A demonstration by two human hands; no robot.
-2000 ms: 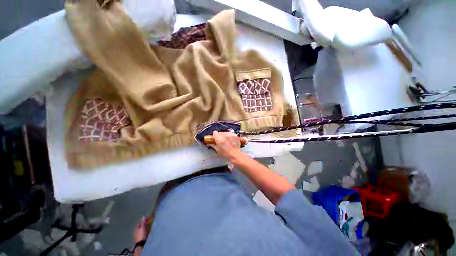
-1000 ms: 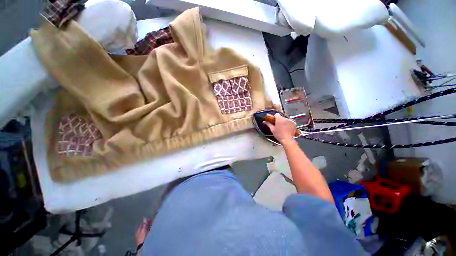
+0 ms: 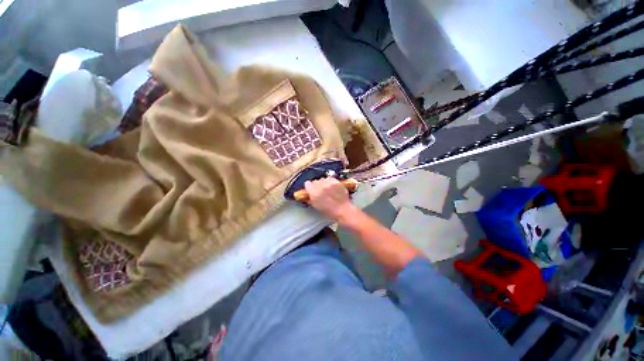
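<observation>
The tan jacket (image 3: 205,141) lies on the white pressing table (image 3: 261,243), its sleeves folded over the body. Its lattice patch pocket (image 3: 286,132) faces up, and a second one (image 3: 104,265) shows at the lower left. My right hand (image 3: 327,197) grips the wooden handle of the steam iron (image 3: 314,176). The iron's dark body is on the right end of the gathered hem band (image 3: 219,233). My left hand (image 3: 218,343) hangs low beside my body at the bottom edge, small, blurred and partly hidden; its fingers cannot be made out.
Speckled cords (image 3: 480,116) run from the iron to the upper right. The metal iron rest (image 3: 392,116) is at the table's right edge. A blue crate (image 3: 519,211) and red stools or crates (image 3: 503,275) stand on the floor at right, among fabric scraps (image 3: 429,229).
The iron went right along the hem to the table's right end, then came slightly back onto the band. The view has turned and shifted right, showing more floor.
</observation>
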